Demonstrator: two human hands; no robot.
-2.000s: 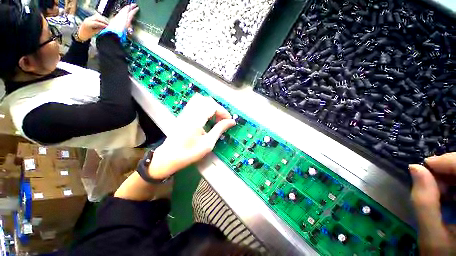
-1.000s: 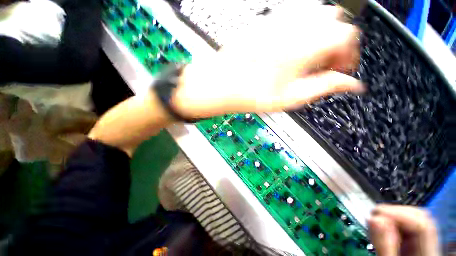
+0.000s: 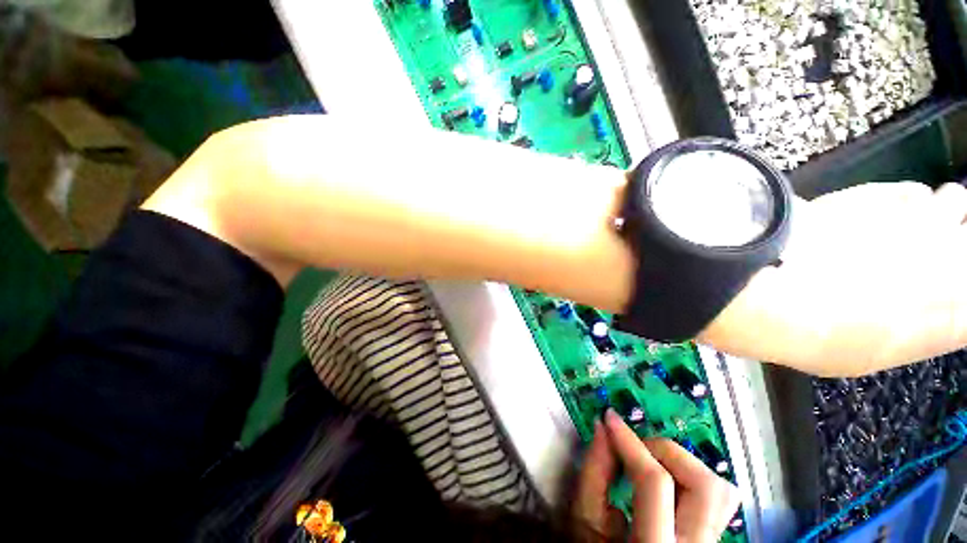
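The green circuit board panel (image 3: 551, 366) lies in the metal-railed line, with black capacitors (image 3: 580, 87) standing on it. My left arm, with a black watch, crosses over the panel. My left hand (image 3: 875, 278) is over the black component tray's near end at the right; its fingers are cut off by the picture's edge, so their hold is hidden. My right hand (image 3: 663, 490) is low on the panel, thumb and forefinger close together beside a black capacitor (image 3: 628, 405). I cannot tell whether they grip it.
Loose black capacitors (image 3: 880, 435) fill the tray at the lower right, partly under my left hand. A tray of small white parts (image 3: 816, 64) is at the upper right. A blue cord (image 3: 901, 479) runs over a blue tray (image 3: 896, 514). A cardboard box (image 3: 69, 175) stands at the left.
The view has turned and moved closer to the panel. My left hand has moved right, over the trays. My right hand has come from the tray side onto the panel. The neighbouring person is out of view.
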